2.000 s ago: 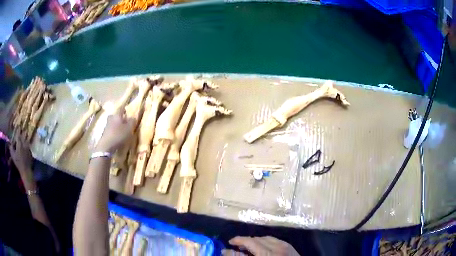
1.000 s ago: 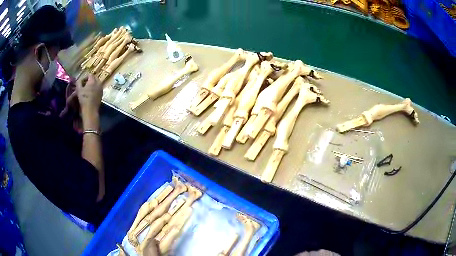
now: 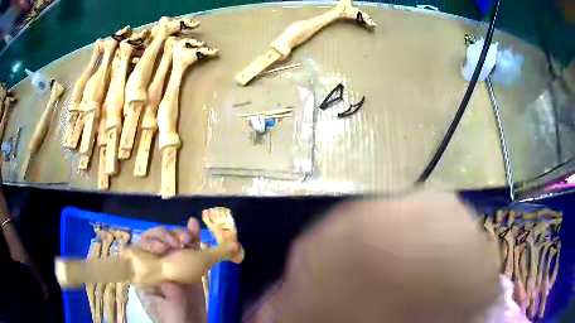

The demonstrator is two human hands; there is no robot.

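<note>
My left hand (image 3: 165, 303) is closed around a tan figure leg (image 3: 180, 266) above the blue tray (image 3: 232, 284). The leg lies level, its square peg to the left and its toed foot raised at the right. No dark band shows on that foot. A large blurred skin-coloured shape (image 3: 397, 258) fills the lower middle, close to the camera; it looks like my right hand or forearm, but its fingers cannot be made out. On the bench, several legs with dark foot bands lie in a row (image 3: 133, 94). Two black straps (image 3: 332, 97) lie right of the pad (image 3: 220, 148).
A single banded leg (image 3: 296, 36) lies above the pad. Another leg (image 3: 43, 123) and a white bottle (image 3: 39, 82) lie far left. A black cable (image 3: 463, 104) and silver rod (image 3: 499, 135) cross the right side. More legs (image 3: 529, 252) fill the lower right. Another person's arm (image 3: 14, 240) is at left.
The view has swung left, then back right and lower. My left hand now holds a leg up over the tray. The blurred skin-coloured shape has come in large at the lower middle.
</note>
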